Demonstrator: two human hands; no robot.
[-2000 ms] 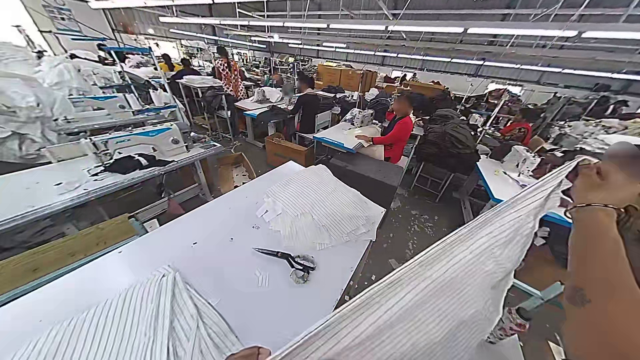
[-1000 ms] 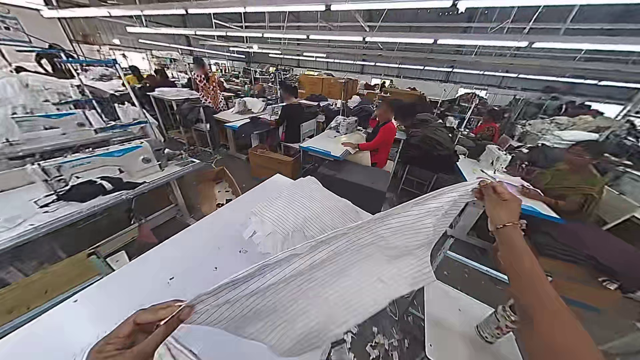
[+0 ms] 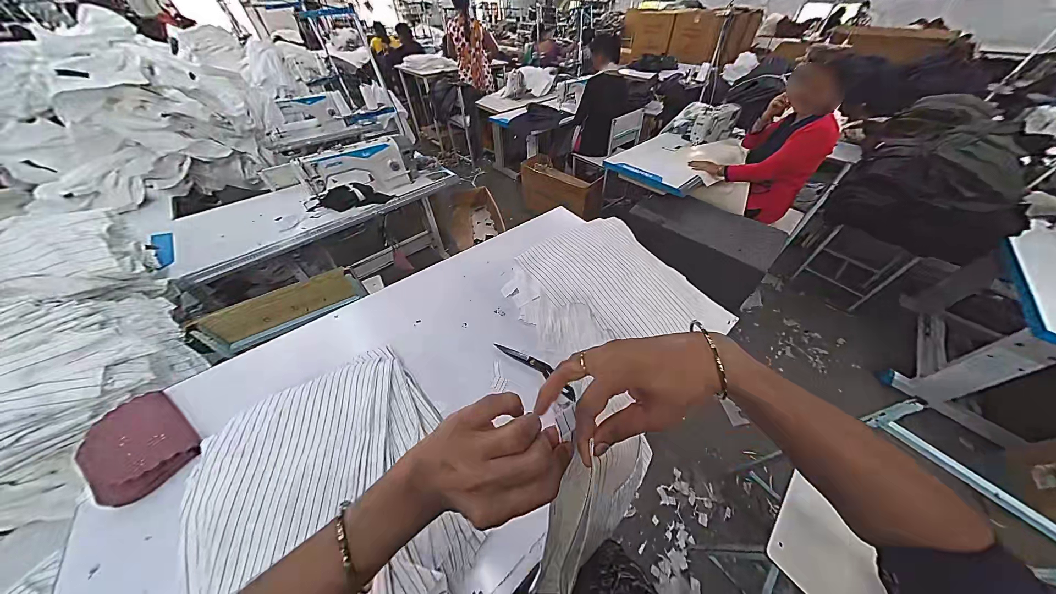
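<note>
Both my hands meet over the near edge of a white table [image 3: 462,305]. My left hand [image 3: 495,462] pinches a small piece at the edge of a striped white fabric [image 3: 606,487]. My right hand [image 3: 635,392] holds the same fabric between thumb and fingers, and the cloth hangs down below. Black-handled scissors [image 3: 528,360] lie just beyond the hands, their handles partly hidden. A stack of striped fabric pieces [image 3: 627,272] lies at the table's far end. More striped fabric [image 3: 313,462] is spread to the left, beside a folded maroon cloth [image 3: 139,450].
A large heap of white fabric [image 3: 107,107] stands at the left. Beyond the table are a sewing machine [image 3: 359,169], a cardboard box [image 3: 561,188] and a seated person in red [image 3: 792,157]. Fabric scraps [image 3: 681,511] litter the floor. A metal frame [image 3: 957,454] stands at the right.
My hands were wide apart with the striped fabric stretched between them; now they are close together and the fabric hangs down. The view has turned left and down.
</note>
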